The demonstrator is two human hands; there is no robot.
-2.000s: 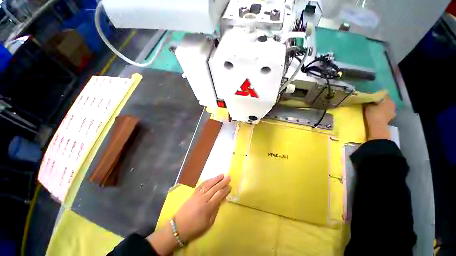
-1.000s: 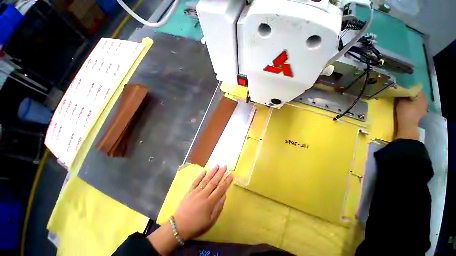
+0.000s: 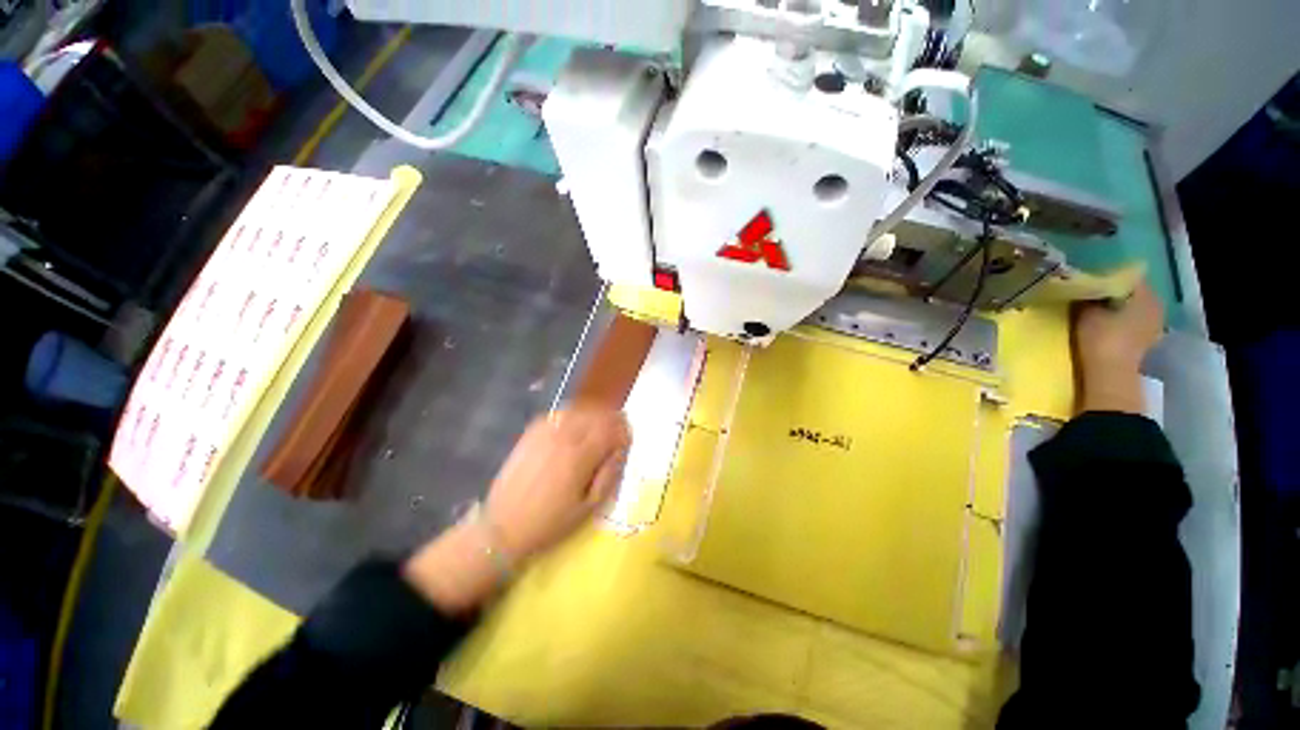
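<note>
A yellow template plate (image 3: 841, 485) with black handwriting lies under the machine head (image 3: 770, 186). A floppy yellow panel (image 3: 713, 628) spreads below and around it. A brown strip (image 3: 616, 364) lies left of the plate, beside a white opening (image 3: 659, 428). My left hand (image 3: 559, 478) is slightly blurred and lies over the strip's lower end; its fingertips are curled and I cannot tell whether they grip the strip. My right hand (image 3: 1119, 335) holds the panel's far right edge beside the metal clamp bracket (image 3: 984, 264).
A fanned stack of brown strips (image 3: 339, 392) lies on the dark table (image 3: 471, 271) at left. Left of it is a white sheet with red marks (image 3: 228, 342). Another yellow piece (image 3: 200, 642) hangs at the lower left. Black cables (image 3: 984, 193) run by the clamp.
My left hand has moved from the panel's left part up over the brown strip's lower end, and its fingers have curled. My right hand stays at the panel's far right edge. The camera view has shifted.
</note>
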